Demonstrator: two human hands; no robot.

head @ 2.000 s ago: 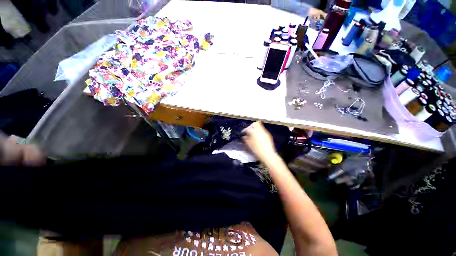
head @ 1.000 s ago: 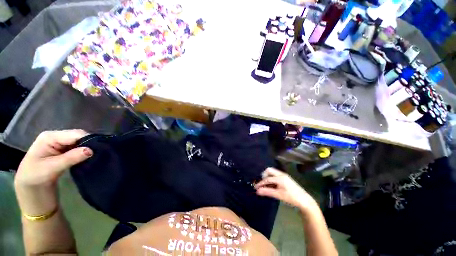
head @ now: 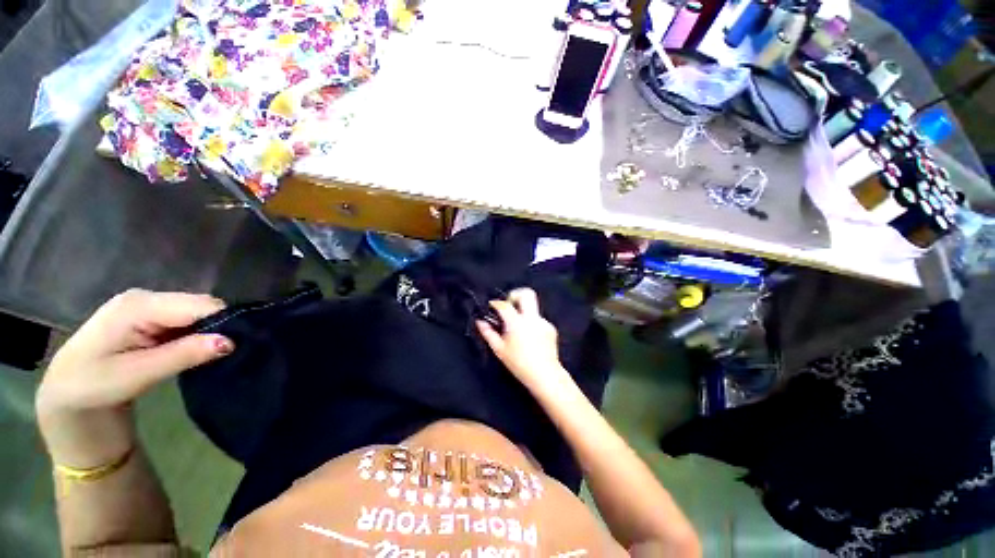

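A black garment [head: 327, 371] with a small silver-white floral pattern lies across my lap and hangs below the table edge. My left hand [head: 153, 354] pinches the garment's edge between thumb and fingers at the left. My right hand [head: 522, 336] is on the cloth near the floral pattern, with its fingertips gripping a fold of it. The fingertips are partly hidden in the dark cloth, and no needle can be made out.
On the white table [head: 469, 131] are a floral garment [head: 240, 87], a phone on a stand [head: 578, 76], open grey round containers [head: 780, 106], beads [head: 627, 177] on a grey mat [head: 698, 207] and thread spools [head: 895, 164]. Another black embroidered garment [head: 873, 425] hangs at the right.
My left hand has come into clear view, holding the garment's edge. My right hand has moved left and up over the cloth since one second ago. The view has shifted slightly.
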